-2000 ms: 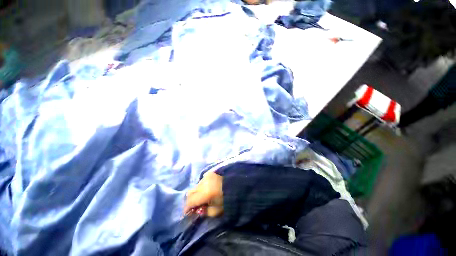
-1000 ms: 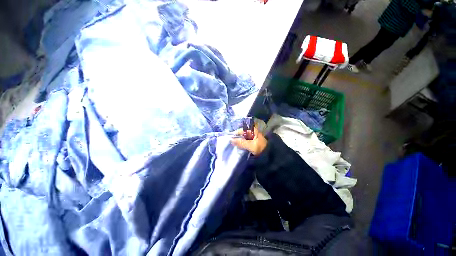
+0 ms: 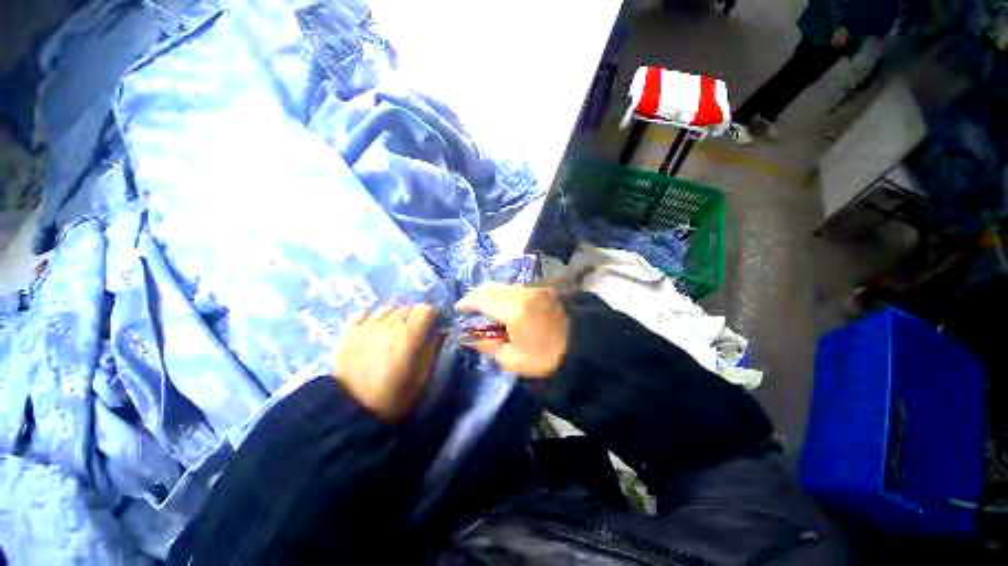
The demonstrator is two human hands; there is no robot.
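Note:
A large light-blue denim garment [image 3: 254, 210] with a faint pattern lies heaped over the table and down towards my lap. My left hand [image 3: 387, 356] grips its near edge, fingers curled over the cloth. My right hand [image 3: 520, 329] is just beside it, nearly touching, and pinches the same edge. Thread snips [image 3: 483, 332] with a reddish grip lie in my right hand, mostly covered by the fingers. The blades and any loose thread are too small to make out.
The white table [image 3: 497, 66] ends at right. Beyond it are a red-and-white striped stool [image 3: 680, 97], a green crate [image 3: 713, 227] holding denim, cream cloth [image 3: 641, 299] and a blue bin [image 3: 895, 426]. A person [image 3: 823, 44] stands at the back right, near a pale bench [image 3: 873, 144].
My left hand has come into view and taken hold of the cloth beside my right hand. My right hand has shifted slightly left. The view has turned so the surroundings sit further left.

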